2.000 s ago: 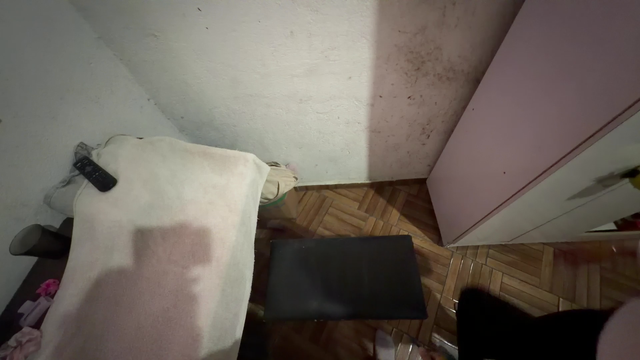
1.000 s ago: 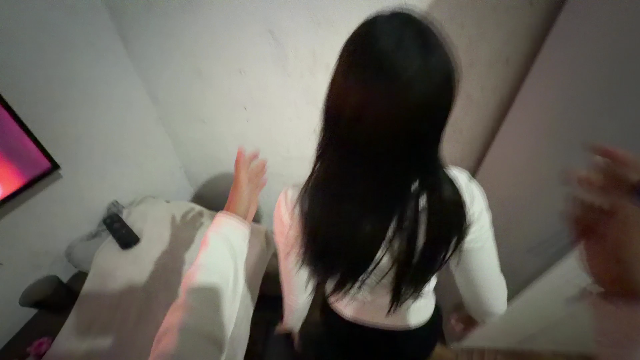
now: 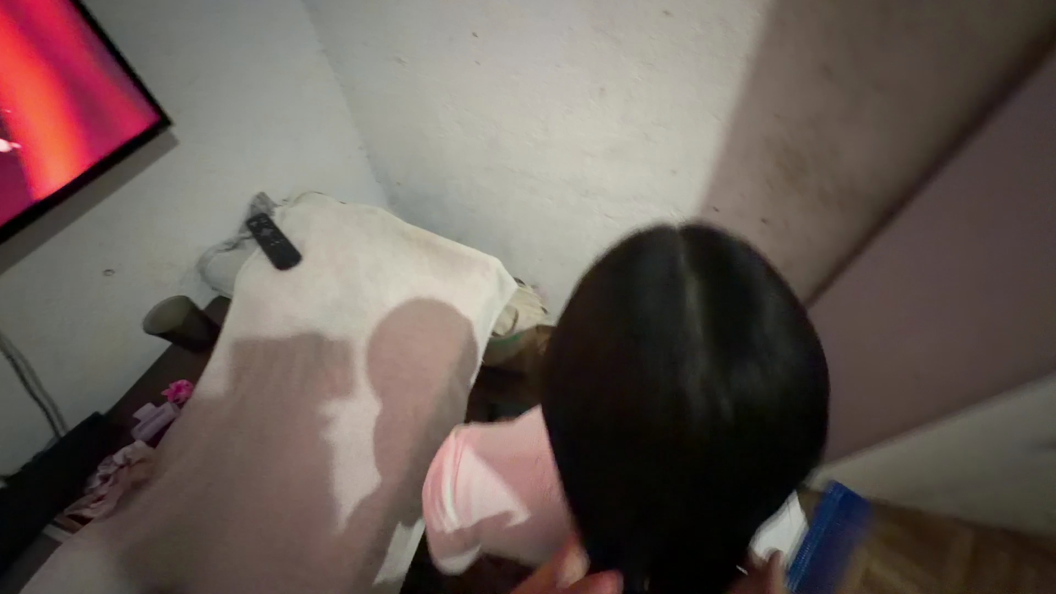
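A person with long, dark, center-parted hair (image 3: 689,396) is close in front of me, seen from above and behind. A light sleeved shoulder (image 3: 495,495) shows at the left of the hair. Fingers of my left hand (image 3: 573,573) touch the lower left side of the hair at the bottom edge. At the lower right side of the hair, only a small part of my right hand (image 3: 763,573) is visible. Most of both hands is cut off by the frame or hidden, so their grip is unclear.
A cloth-covered surface (image 3: 371,247) at the left bears a black remote control (image 3: 274,242). Beside it are a dark cup (image 3: 180,320), a pink scrunchie (image 3: 177,391) and a lit screen (image 3: 66,107). A blue object (image 3: 829,536) is low at the right, near a tall panel (image 3: 949,272).
The person has gone from upright in front of me to lower in the view. My raised, spread hands have come down beside the hair. The black bench seen earliest is now hidden.
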